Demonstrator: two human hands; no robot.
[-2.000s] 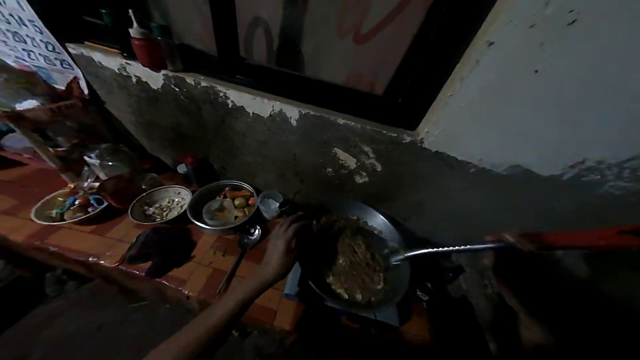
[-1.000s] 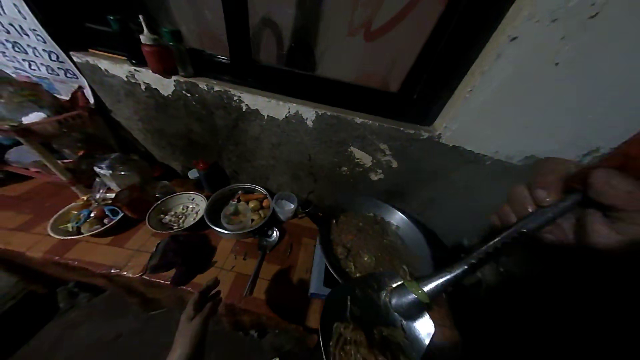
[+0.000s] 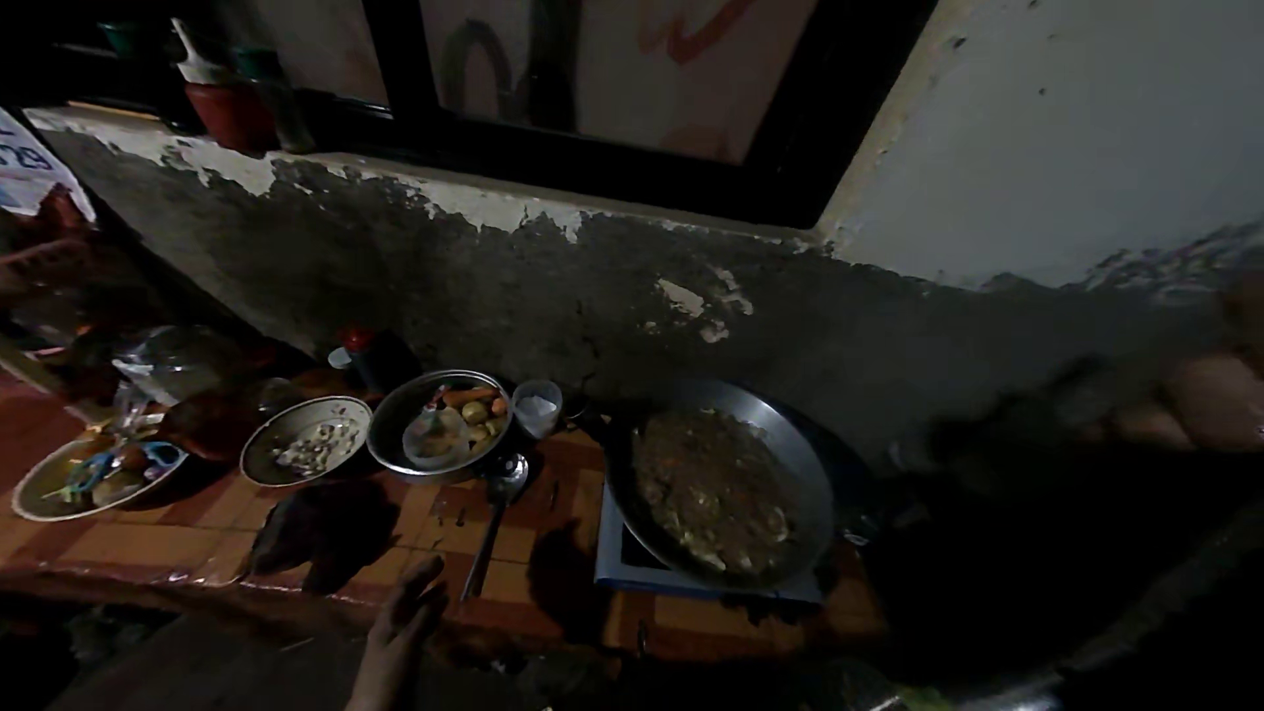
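Note:
My left hand (image 3: 405,617) is low at the counter's front edge, fingers apart and holding nothing, just left of a metal spoon (image 3: 507,484) that lies on the tiles. A wide metal pan (image 3: 805,494) with brown cooked food (image 3: 716,484) in it rests on a light-coloured portable stove (image 3: 632,578). At the far right, my right hand (image 3: 1190,405) is blurred and in deep shadow, right of the pan; whether it holds anything cannot be made out. A blurred pale streak and a bit of green food show at the bottom right edge.
On the tiled counter (image 3: 207,543) stand a metal bowl of vegetables (image 3: 395,464), a bowl of pale chopped pieces (image 3: 346,459), a basket of small items (image 3: 30,504), a plastic cup (image 3: 536,410) and a dark cloth-like item (image 3: 321,528). Bottles (image 3: 232,114) stand on the window ledge.
My left hand has moved from beside the pan down to the counter's edge. My right hand, seen earlier on a metal spatula over the pan area, has moved away to the right.

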